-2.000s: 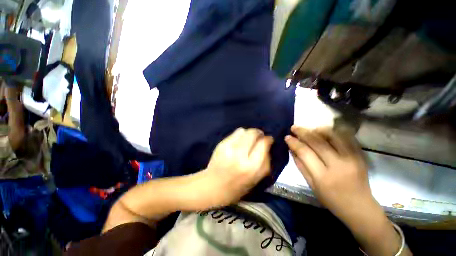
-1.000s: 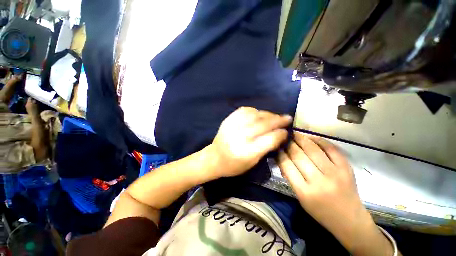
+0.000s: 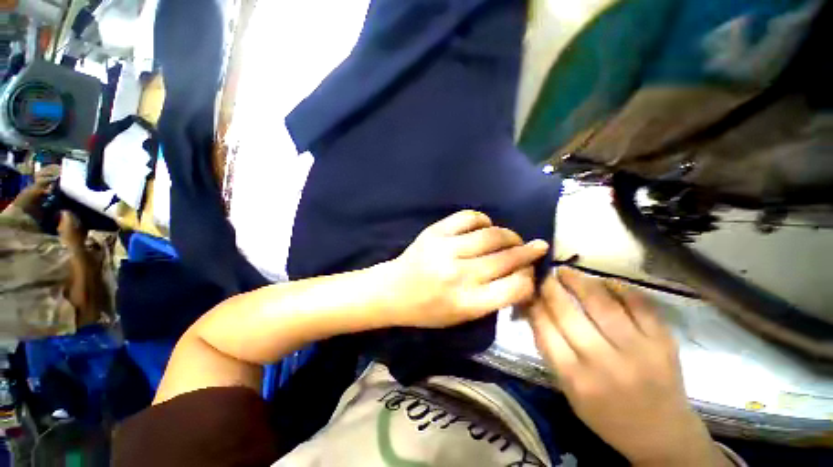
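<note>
A large dark navy garment panel (image 3: 420, 155) lies across the white table, its right edge under the sewing machine head (image 3: 676, 100). My left hand (image 3: 470, 274) lies on the panel, its fingertips pinching the cloth at the panel's right edge. My right hand (image 3: 607, 342) is beside it, fingertips meeting the same dark edge; it is slightly blurred. A short dark end sticks out between the hands; I cannot tell if it is zipper tape. The needle area (image 3: 550, 171) is just above the hands, partly hidden by the head.
Stacked dark panels (image 3: 187, 137) drape over the table's left edge. Blue crates (image 3: 59, 365) stand at the lower left. Another person's arm (image 3: 80, 269) and a grey machine part (image 3: 50, 108) are at the far left. The worn table edge (image 3: 731, 421) runs along the front.
The panel's near edge has been gathered between my fingertips. My left hand has shifted right, nearer my right hand. The view has also moved slightly.
</note>
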